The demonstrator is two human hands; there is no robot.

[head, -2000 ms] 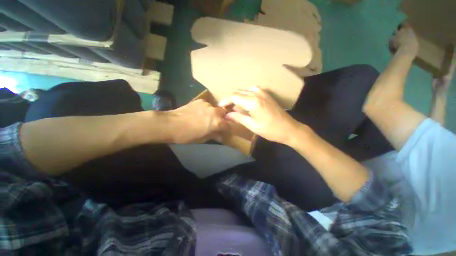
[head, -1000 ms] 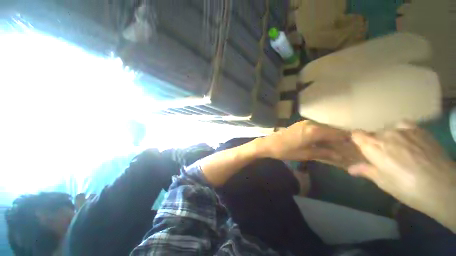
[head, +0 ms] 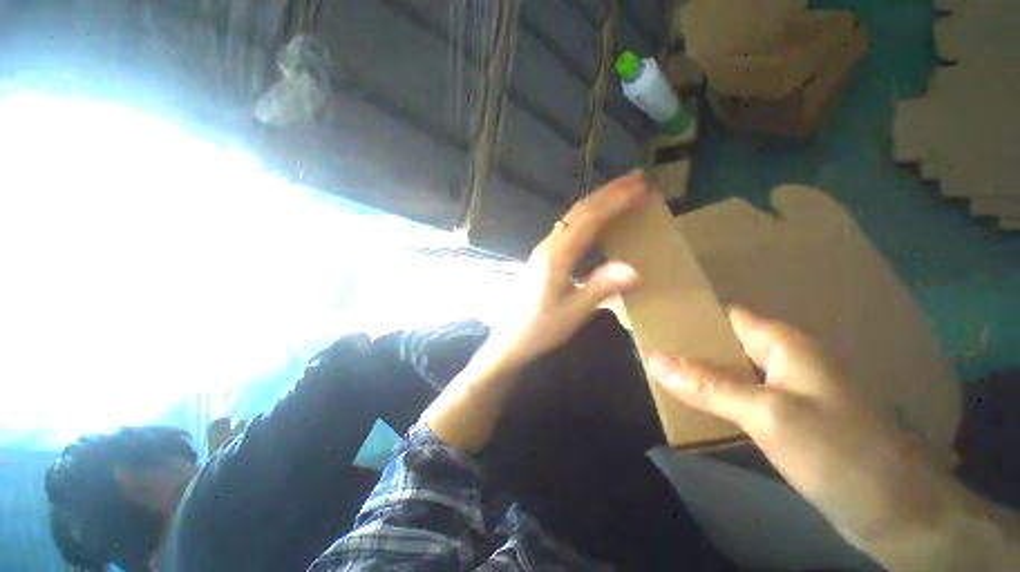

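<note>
A half-formed box (head: pixel 685 318) is held over my lap, with its long side wall facing me and its large lid (head: pixel 828 279) spread out to the right, rounded at its free end. My left hand (head: pixel 576 263) is at the upper left end of the wall, fingertips on its top corner and thumb near its edge, slightly blurred. My right hand (head: pixel 783 391) grips the lower part of the wall, thumb on the front face and fingers behind it. The inside of the box is hidden.
Wrapped dark grey goods (head: pixel 392 145) stand at the upper left. A bottle with a green cap (head: pixel 651 92) is beside them. A brown box (head: pixel 783 84) and a stack of blanks (head: pixel 967 123) lie on the green floor. Another person (head: pixel 268 480) is at the lower left, near strong glare.
The view has swung left since the oldest frame. The box has turned so its side wall faces me and its lid lies to the right. My hands, earlier together, are now apart on the wall.
</note>
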